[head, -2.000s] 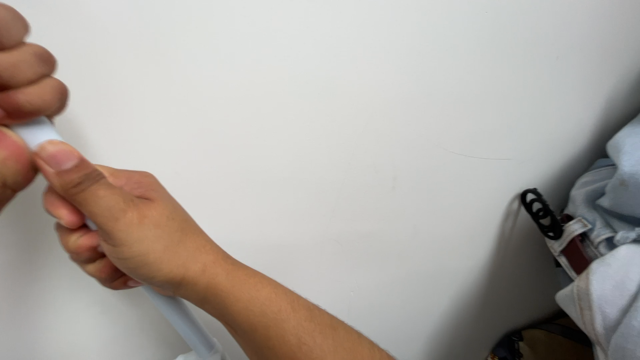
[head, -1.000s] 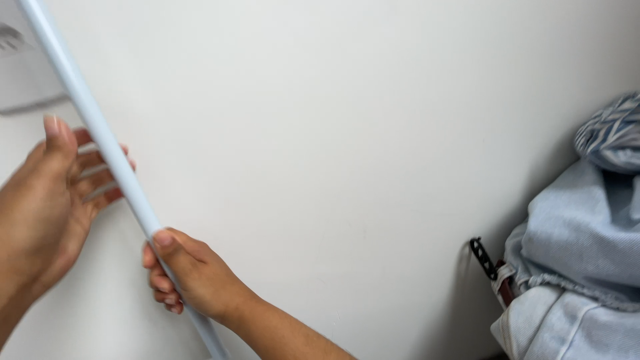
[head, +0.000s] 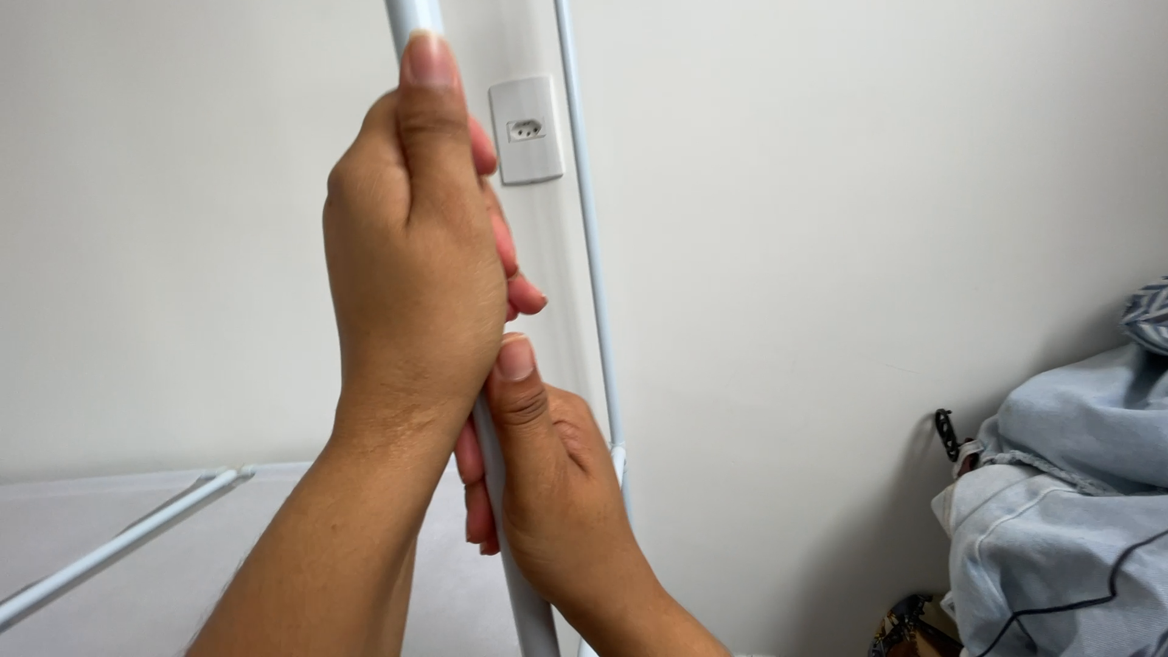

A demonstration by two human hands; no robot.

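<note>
A pale blue-white tube (head: 525,602) runs up the middle of the head view, tilted slightly left at its top. My left hand (head: 420,192) is wrapped around its upper part, thumb pointing up along it. Just below, my right hand (head: 547,456) grips the same tube, its thumb tip close to the heel of my left hand. Both ends of the tube lie outside the view. Behind the hands, a thinner upright tube (head: 589,219) of similar colour meets a white joint (head: 618,453).
On the wall behind is a white power outlet (head: 527,130). Another light tube (head: 123,545) slants across a pale sheet-like surface (head: 301,566) at lower left. Piled light denim clothing (head: 1049,538) lies at the right, with a black chain-like piece (head: 946,433) beside it.
My left hand, spread beside the tube one second ago, is now closed around it. The tube stands more upright. The view has shifted, bringing in the outlet and the frame tubes.
</note>
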